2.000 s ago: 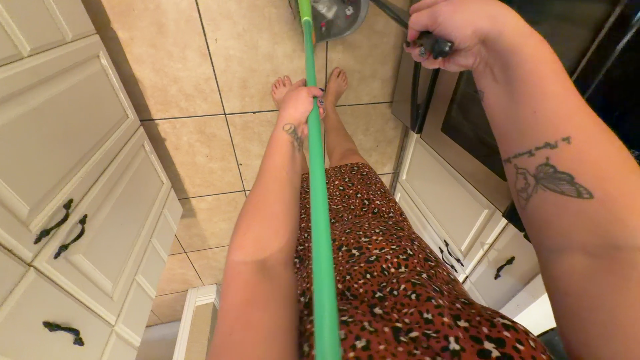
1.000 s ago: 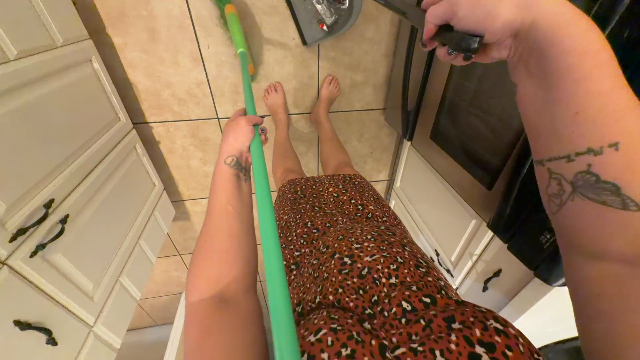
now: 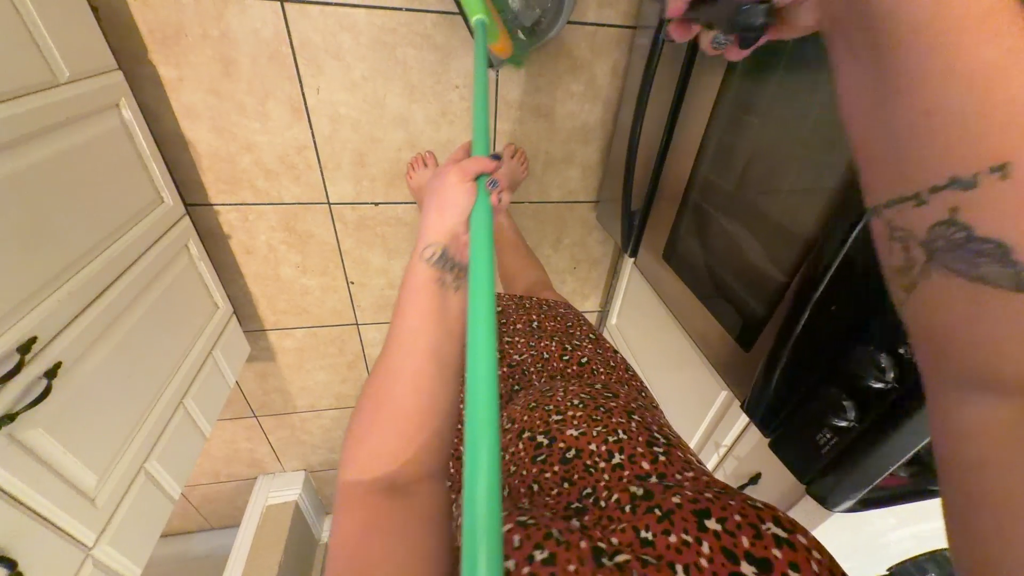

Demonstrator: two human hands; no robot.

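Note:
My left hand [image 3: 472,180] grips the green handle of a broom [image 3: 482,336], which runs up the middle of the view. The broom's green and orange head [image 3: 498,32] meets the edge of a grey dustpan [image 3: 540,24] on the tiled floor, near the top edge. Some debris lies in the pan. At the top right my right hand [image 3: 744,28] is closed around the dark end of a handle, partly cut off by the frame; the rest of that handle is out of view.
White cabinets [image 3: 104,320] with black pulls line the left side. At the right stands a stove with a steel-framed oven door [image 3: 744,192], a black handle bar and black knobs. My bare feet [image 3: 512,168] are on the beige tiles. A white-trimmed wall end [image 3: 280,512] shows at the bottom.
The broom head was left of the dustpan and apart from it one second ago; now it is at the pan's edge. Both hands have kept their holds.

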